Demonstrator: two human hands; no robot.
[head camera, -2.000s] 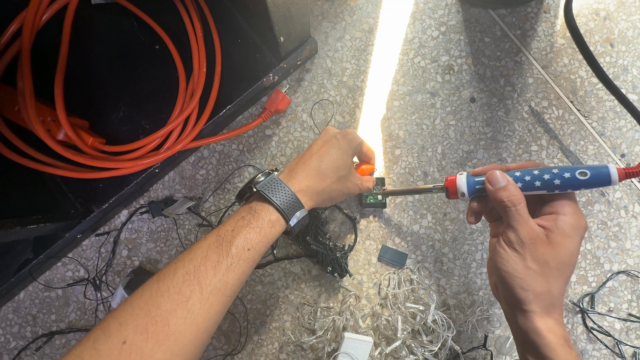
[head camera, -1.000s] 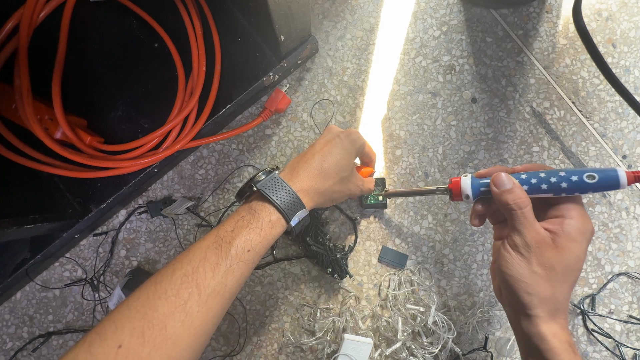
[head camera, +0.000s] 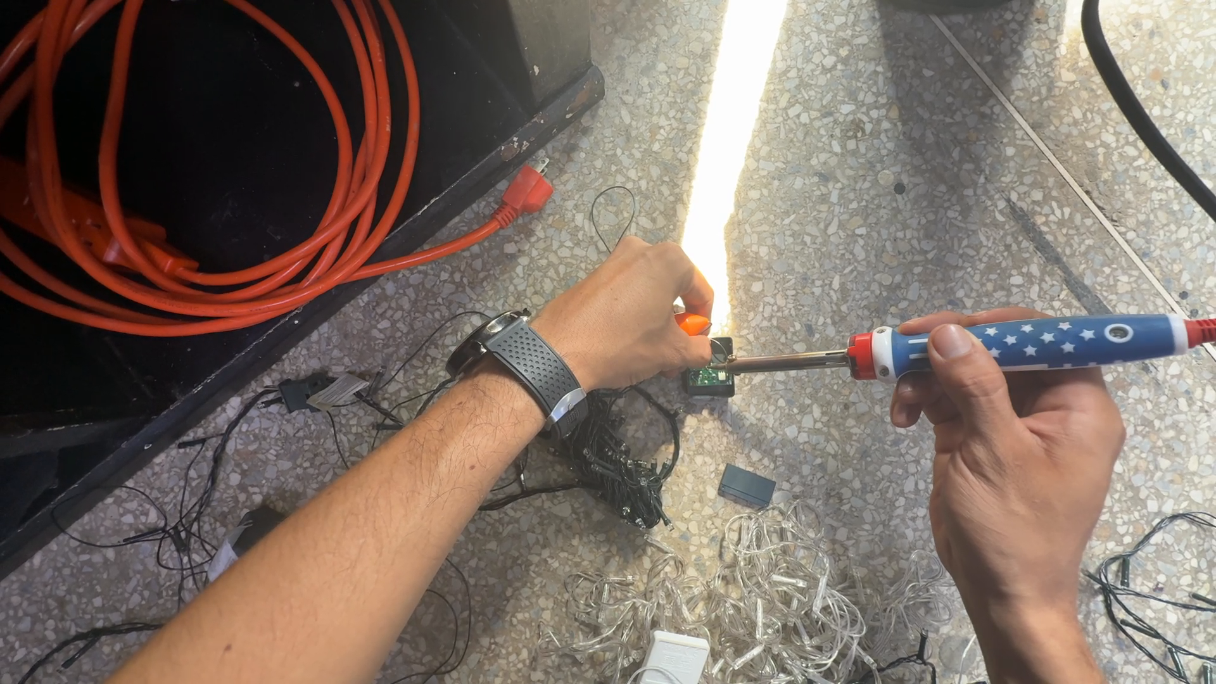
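My right hand (head camera: 1016, 427) grips the blue, star-patterned handle of a soldering iron (head camera: 1054, 344). The iron's metal shaft points left, its tip at a small black box with a green circuit board (head camera: 706, 377) inside. My left hand (head camera: 636, 309), with a watch at the wrist, is closed on a small orange object (head camera: 693, 324) just above the box; its fingers hide most of that object. A bundle of dark string-light wire (head camera: 622, 465) lies below the left wrist. A separate dark rectangular piece (head camera: 747, 485) lies on the floor below the box.
A coiled orange extension cord (head camera: 361, 218) rests on black furniture (head camera: 456, 171) at the upper left, its plug over the speckled floor. Clear-wire string lights (head camera: 769, 589) and a white box (head camera: 673, 657) lie at the bottom. Dark wires (head camera: 1130, 608) are at the lower right.
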